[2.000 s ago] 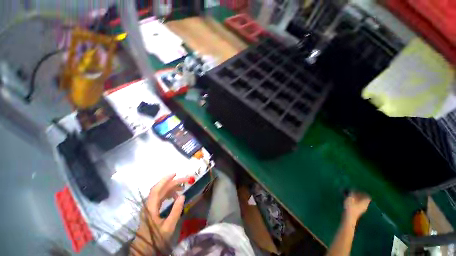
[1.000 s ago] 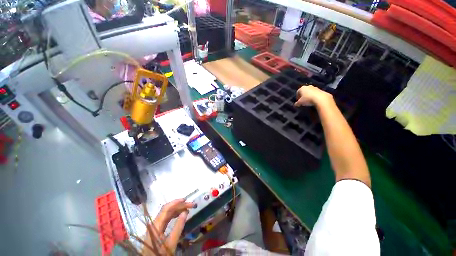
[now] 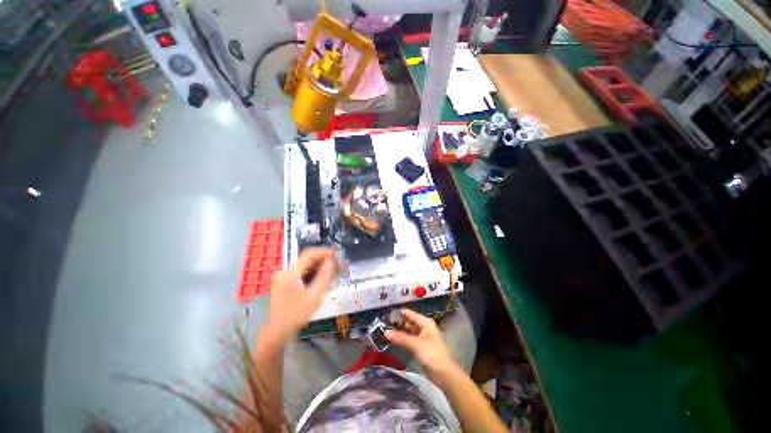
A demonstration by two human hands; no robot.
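My right hand (image 3: 418,335) holds a small watch case (image 3: 379,335) with a silver rim at its fingertips, just in front of the machine's front edge. My left hand (image 3: 306,286) is over the front left of the white base plate (image 3: 359,291), blurred, fingers curled; whether it holds anything cannot be told. The fixture nest (image 3: 365,211), a black block with copper-coloured details, lies on the black slide base (image 3: 354,145) with a green piece at its far end. The yellow press head (image 3: 318,101) is above and behind it.
A handheld tester (image 3: 433,228) and small black block (image 3: 409,170) lie right of the fixture. A black elongated holder (image 3: 313,199) stands left. The foam tray (image 3: 621,216) is on the green bench. A red pocket tray (image 3: 261,260) lies left of the machine.
My right hand has come from the foam tray to the machine's front with the watch case. The fixture nest now lies nearer me, away from the press head. The view has turned left.
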